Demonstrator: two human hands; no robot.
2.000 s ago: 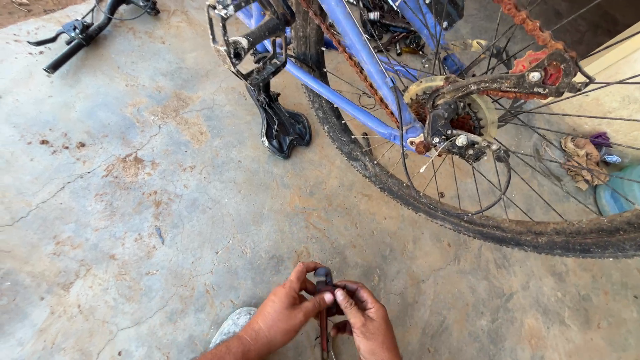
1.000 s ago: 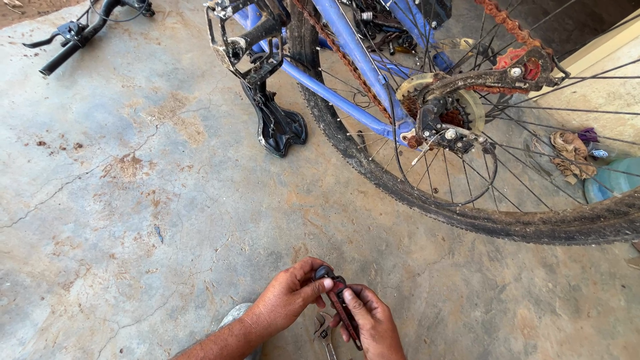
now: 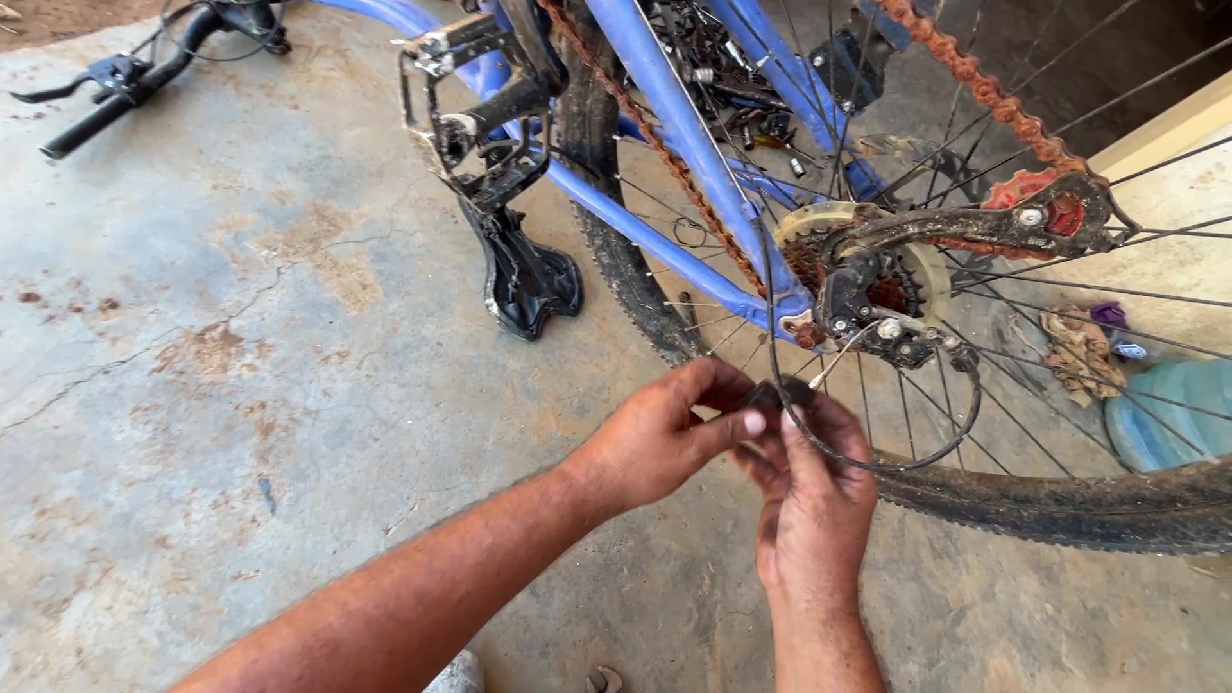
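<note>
Both hands meet just below the rear hub of an upside-down blue bicycle frame (image 3: 664, 245). My left hand (image 3: 664, 433) pinches a small dark part (image 3: 770, 393) between thumb and fingers. On the same part, from the right, are the fingers of my right hand (image 3: 813, 472), partly hidden by each other. A black cable housing (image 3: 770, 318) loops down in front of the fingers and back up to the rusty rear derailleur (image 3: 890, 327). The rear tyre (image 3: 1039, 505) curves behind and to the right. What exactly the dark part is cannot be told.
A black pedal (image 3: 481, 106) and black saddle (image 3: 534, 289) are left of the wheel. The handlebar (image 3: 91, 125) lies upper left. Loose tools (image 3: 741, 96) show behind the frame. At right are crumpled paper (image 3: 1083, 356) and a bluish container (image 3: 1169, 414). A wrench end (image 3: 604, 680) lies at the bottom edge.
Both hands have moved up from the floor near the bottom to the wheel beside the rear derailleur. The dark reddish tool-like item they held earlier is no longer plainly visible.
</note>
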